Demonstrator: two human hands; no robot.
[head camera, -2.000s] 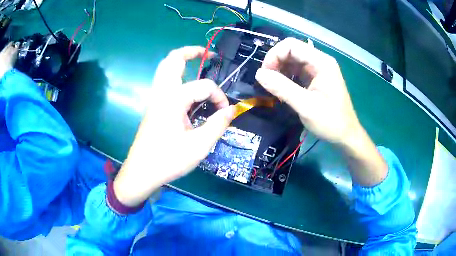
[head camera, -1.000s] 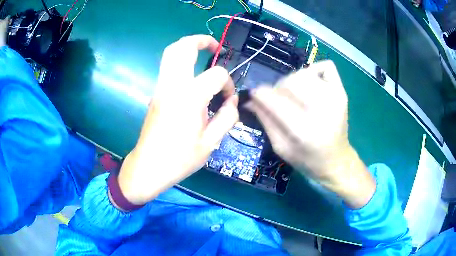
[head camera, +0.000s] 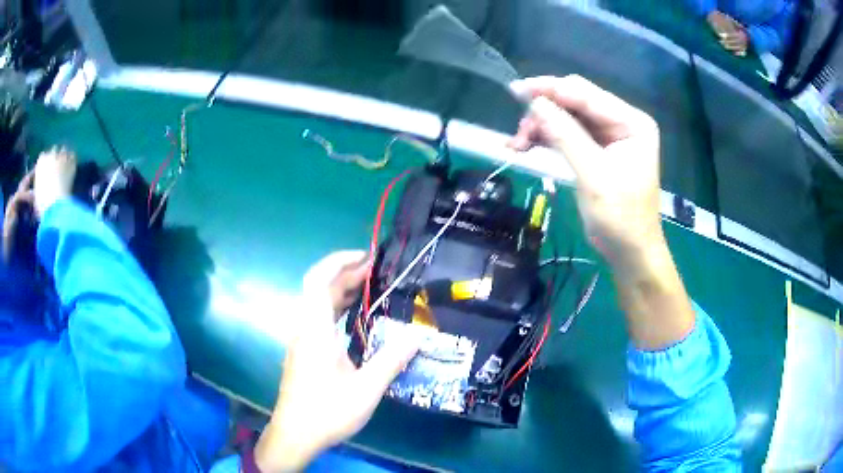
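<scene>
The black device unit (head camera: 481, 254) lies in front of me, with a blue and silver main board (head camera: 434, 369) at its near end and orange flex cable (head camera: 421, 311) beside it. My left hand (head camera: 337, 360) grips the unit's near left side, thumb over the board, fingers by the red wire (head camera: 379, 222). My right hand (head camera: 601, 152) is raised above the far right end, pinching a thin white cable (head camera: 500, 172) that runs down to the unit. The cable's end is hidden in the fingers. Another white cable (head camera: 416, 261) crosses the body diagonally.
A multicolour wire harness (head camera: 360, 159) lies on the green mat beyond the unit. A pale strip (head camera: 458, 42) shows over the conveyor, near my right fingertips. The white rail (head camera: 351, 115) carries a small dark block (head camera: 684, 211). Another person's arm (head camera: 102, 305) and unit are left; a white sheet (head camera: 809, 379) is right.
My right hand has moved from over the middle of the unit up to the far right, now with a white cable. My left hand has lowered onto the near left side. The view has shifted.
</scene>
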